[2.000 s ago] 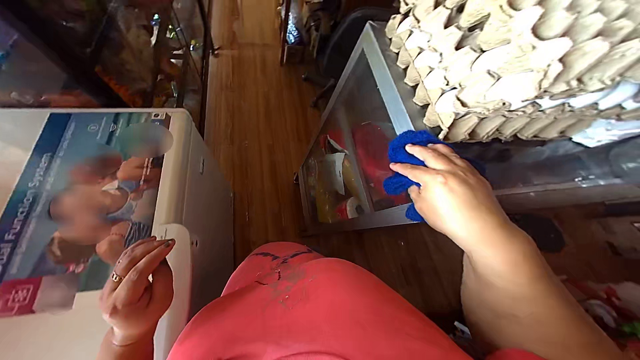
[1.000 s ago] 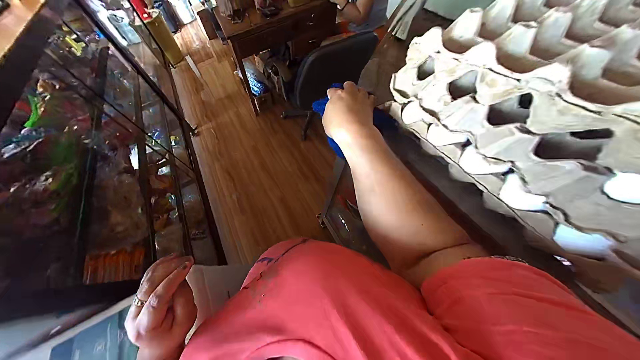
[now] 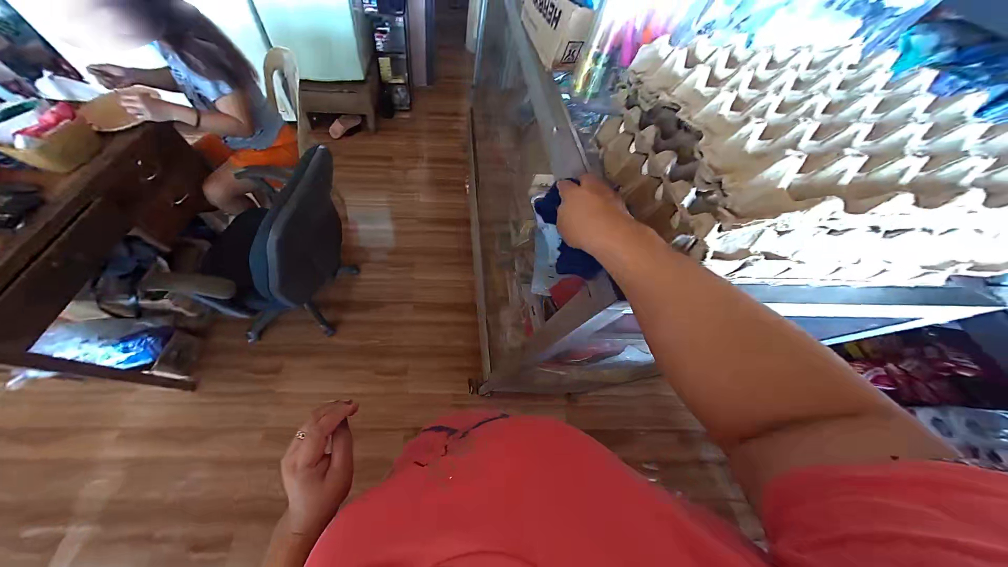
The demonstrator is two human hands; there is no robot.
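Note:
My right hand (image 3: 594, 216) grips a dark blue cloth (image 3: 575, 260) against the top edge and glass side of a metal-framed display case (image 3: 504, 236). Stacked cardboard egg trays (image 3: 819, 150) rest on the case, just right of that hand. Low in front of my body hangs my left hand (image 3: 316, 465), a ring on one finger; its fingers are curled loosely together, and nothing shows in them.
A black office chair (image 3: 295, 228) stands on the wood floor at left, beside a dark wooden desk (image 3: 87, 205). Another person sits there, hands at a cardboard box (image 3: 55, 146). A printed carton (image 3: 555, 31) sits on the case's far end.
The view has swung a lot, bringing the desk and seated person into fuller sight. My right hand keeps hold of the blue cloth, now at the case's top edge.

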